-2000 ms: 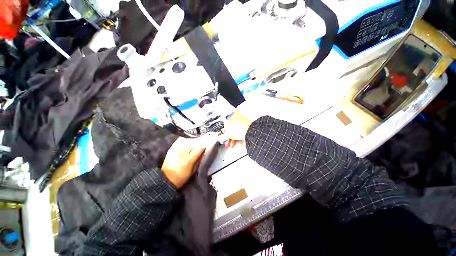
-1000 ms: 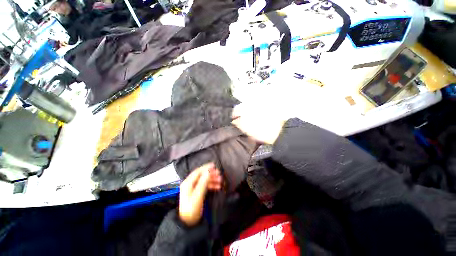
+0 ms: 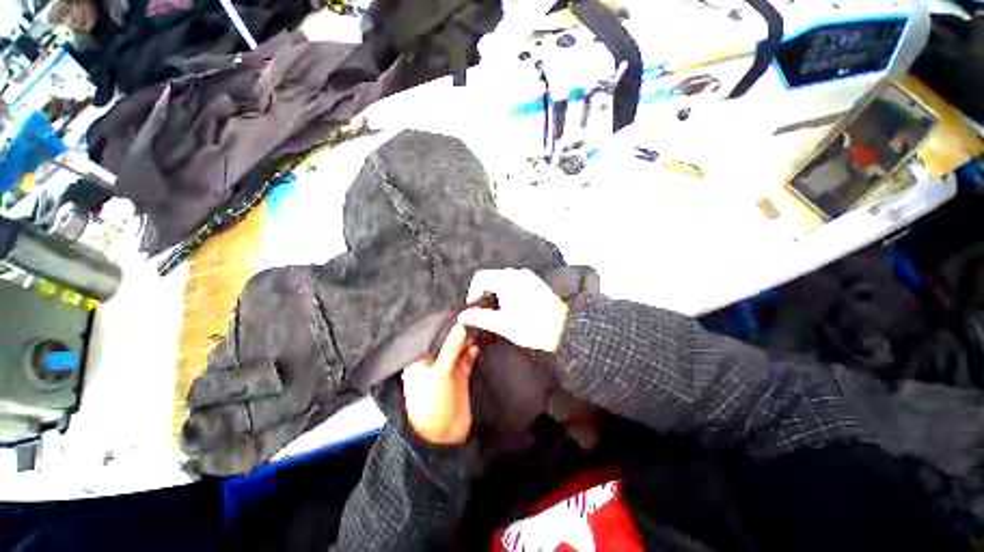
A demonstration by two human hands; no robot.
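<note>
The dark grey garment piece (image 3: 378,259) lies on the white machine table (image 3: 669,248) and hangs over its front edge toward the lap. Raised seams cross it, and a small flap-like part shows at its left end. My left hand (image 3: 440,394) pinches the cloth edge near the table's front. My right hand (image 3: 520,309) holds the same edge just beside it, fingertips close together. The exact fold between the fingertips is hidden. The sewing machine head (image 3: 577,65) stands behind, and the cloth is away from its presser foot (image 3: 570,164).
Yellow-handled snips (image 3: 674,164) lie right of the needle. A smartphone (image 3: 863,149) lies at right, below the control panel (image 3: 842,51). A dark garment pile (image 3: 237,119) lies at back left. A grey-green machine part (image 3: 43,356) stands at far left. More dark cloth (image 3: 863,313) is below right.
The garment has come away from the needle toward the lap and now lies spread left. Since one second ago, my hands have come together on its edge; the left hand was apart with raised fingers.
</note>
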